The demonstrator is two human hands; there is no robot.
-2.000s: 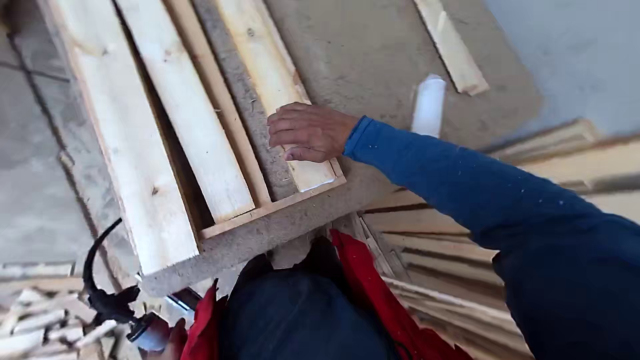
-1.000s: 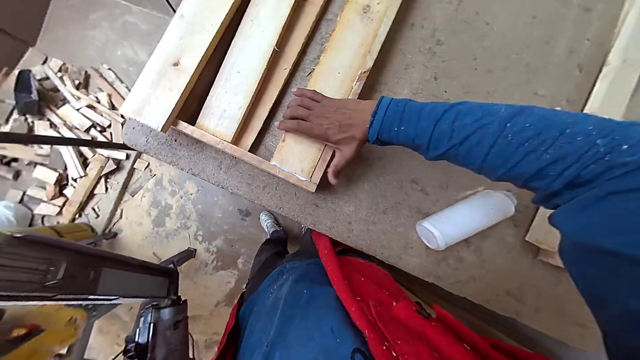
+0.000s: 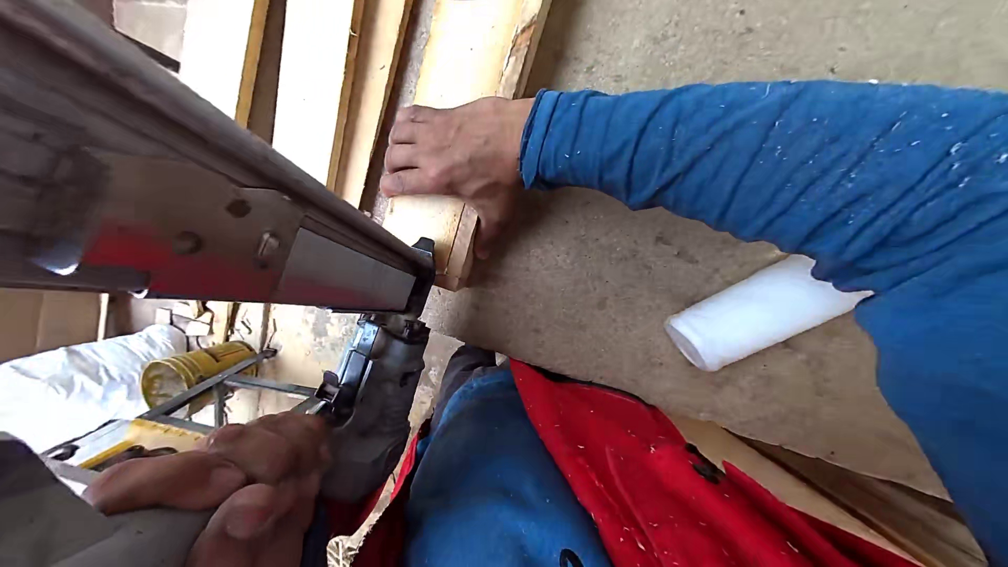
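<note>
My right hand [image 3: 457, 157] lies across a pale wooden board [image 3: 472, 55] near its end, fingers curled over the top and thumb down by the right corner. A short crosspiece [image 3: 465, 248] runs under the board's end. My left hand [image 3: 260, 480] grips a nail gun [image 3: 378, 394] at lower left. The gun's long metal magazine [image 3: 346, 268] slants in from the upper left, with its black tip close beside the board's end; whether they touch cannot be told. More boards [image 3: 315, 87] lie side by side to the left of my right hand.
A white plastic cylinder [image 3: 764, 315] lies on the worktop [image 3: 598, 268] under my right forearm. On the lower left are a yellow bucket [image 3: 197, 370], a white sack [image 3: 87, 386] and a metal frame [image 3: 260, 384]. Timber [image 3: 850, 496] lies below the worktop's near edge.
The nail gun has come up from the lower left to the end of the board. My right hand stays on the board near its end. The view has shifted and moved closer.
</note>
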